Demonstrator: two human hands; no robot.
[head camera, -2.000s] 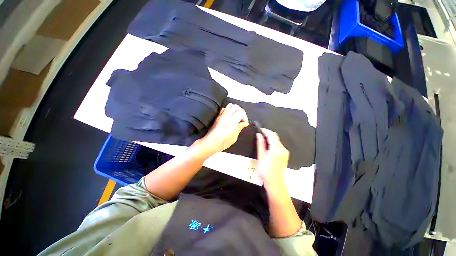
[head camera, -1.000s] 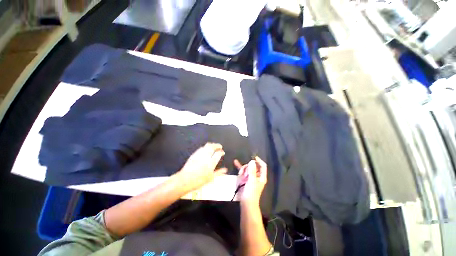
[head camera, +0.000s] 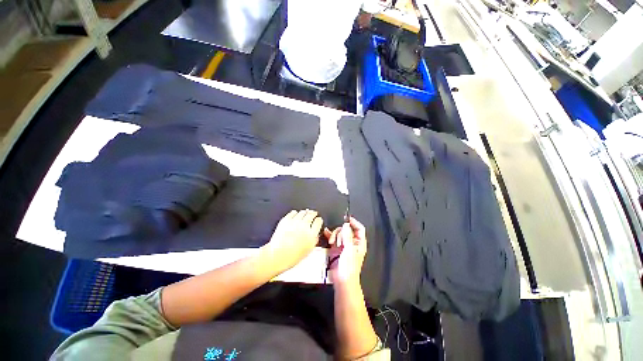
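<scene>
A dark garment panel (head camera: 275, 201) lies flat on the white tabletop (head camera: 321, 270) under my hands. My left hand (head camera: 297, 236) rests on its near right part, fingertips bunched at the cloth. My right hand (head camera: 347, 250) is at the panel's right end, curled around dark snips (head camera: 333, 262) whose dark end shows below the palm; a thin dark tip shows above the fingers. Turned-back panels (head camera: 137, 180) form a bulky heap at the left. The fingertips' exact hold on the cloth is too small to tell.
A second panel stack (head camera: 218, 116) lies along the far edge. A hanging panel bundle (head camera: 451, 218) covers the right side. Blue crates stand below left (head camera: 84, 296) and beyond the table (head camera: 398, 88). A person in white (head camera: 317, 39) sits beyond. Loose threads (head camera: 395, 328) hang below right.
The view has swung right since the earliest frame. My hands have shifted from beside the heap to the panel's right end. Since one second ago, my left hand has closed more at the cloth.
</scene>
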